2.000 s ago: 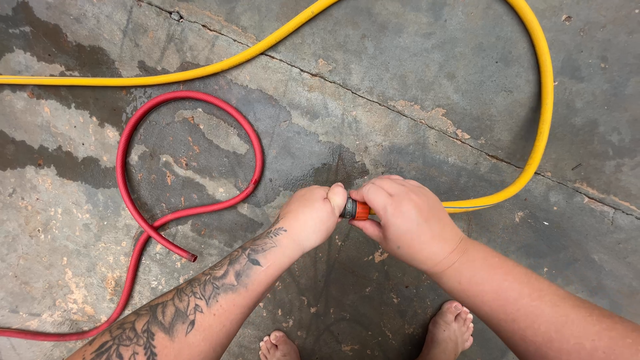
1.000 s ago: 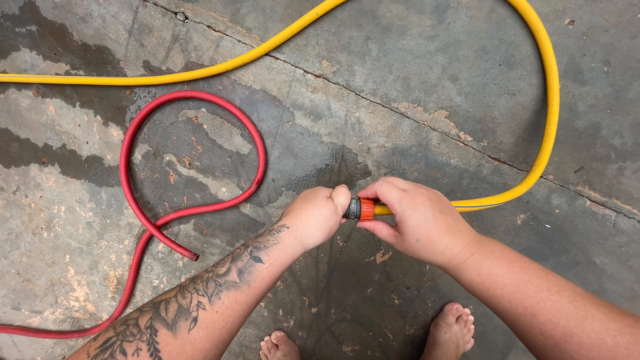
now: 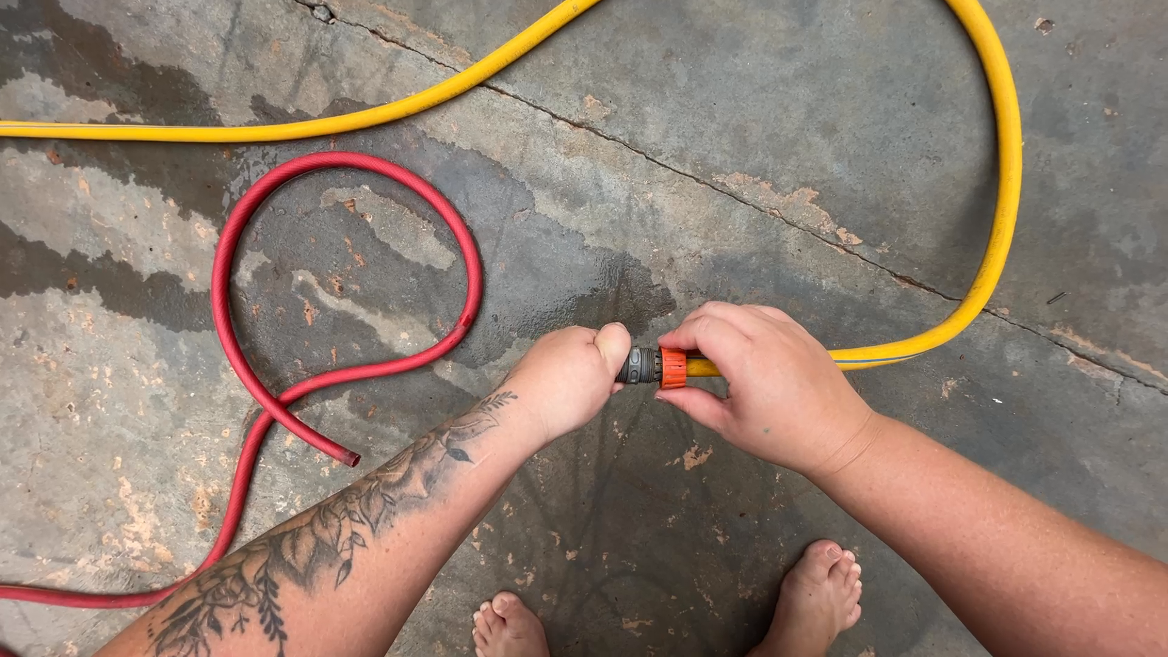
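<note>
My left hand [image 3: 570, 379] is closed around the grey body of a hose connector [image 3: 641, 365], whose threaded part shows beyond my thumb. The fingers and thumb of my right hand [image 3: 766, 388] pinch the connector's orange collar nut [image 3: 673, 368]. A narrow stretch of grey thread and slotted teeth shows between the body and the nut. The yellow garden hose [image 3: 1006, 164] enters through the nut, passes under my right palm and curves away to the right. My left hand hides the connector's far end.
A red hose [image 3: 473, 265] lies in a loop on the left, its cut end [image 3: 349, 458] near my left forearm. The yellow hose also crosses the top left. A crack [image 3: 639, 149] runs across the damp concrete floor. My bare feet [image 3: 812, 593] stand at the bottom.
The orange nut has come more into view between my hands, and grey thread and teeth now show beside it. My right hand has shifted slightly to the right and its fingers have spread more.
</note>
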